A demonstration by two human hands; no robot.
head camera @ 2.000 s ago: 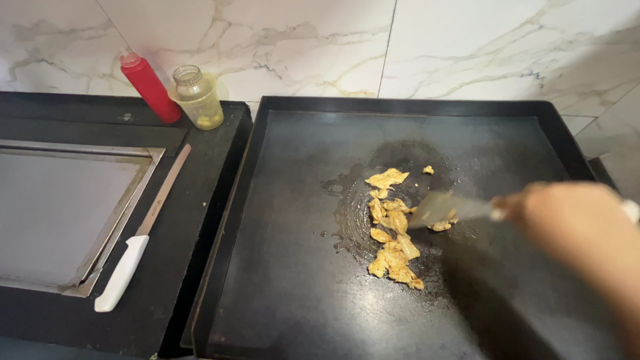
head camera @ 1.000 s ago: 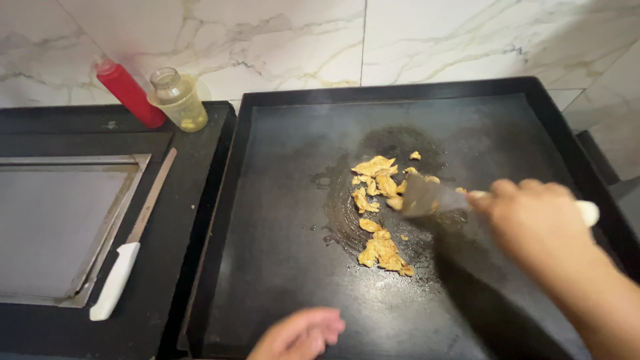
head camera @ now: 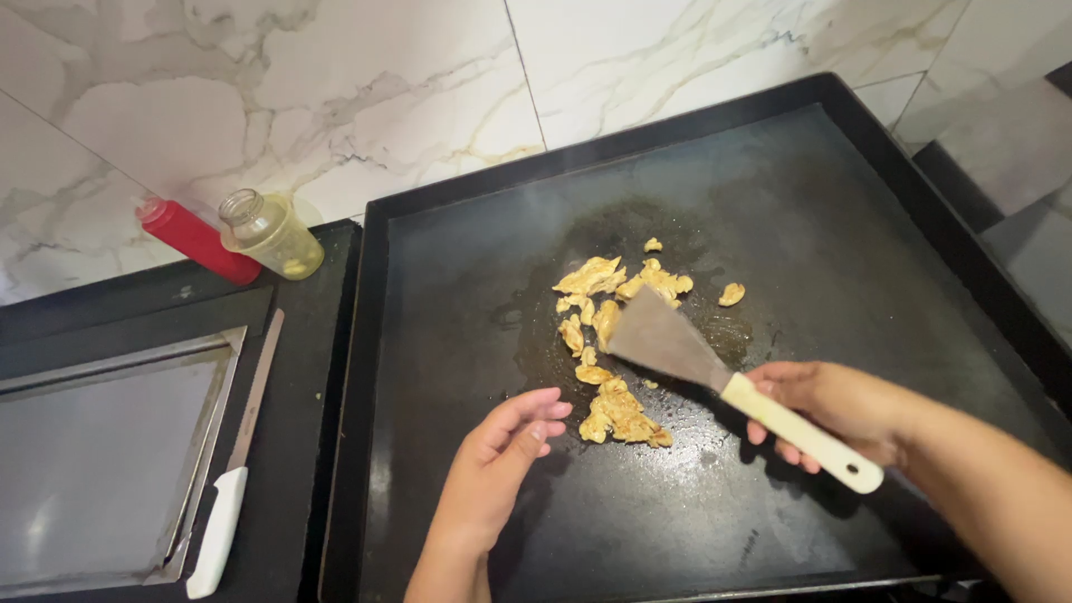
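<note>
My right hand (head camera: pixel 816 410) grips the cream handle of a metal spatula (head camera: pixel 670 339) near its blade end. The blade is over the griddle, its edge against browned pieces of meat, probably chicken (head camera: pixel 590 276). More pieces (head camera: pixel 624 414) lie in a cluster nearer me, and a small one (head camera: pixel 731 294) sits apart on the right. My left hand (head camera: pixel 507 456) is over the griddle just left of the near cluster, empty, with its fingers slightly curled and apart. Around the meat the black griddle plate (head camera: pixel 452 276) shines with oil.
Raised black walls (head camera: pixel 603 153) edge the griddle. On the black counter at left lie a white-handled serrated knife (head camera: pixel 219 532) and a metal-framed panel (head camera: pixel 92 469). A red squeeze bottle (head camera: pixel 199 241) and a glass jar in a plastic cup (head camera: pixel 280 243) stand by the marble-patterned wall (head camera: pixel 377 84).
My left hand, out of sight two seconds ago, has come in over the griddle and moved up beside the meat. Some pieces have shifted, with one now apart at right. The view has tilted.
</note>
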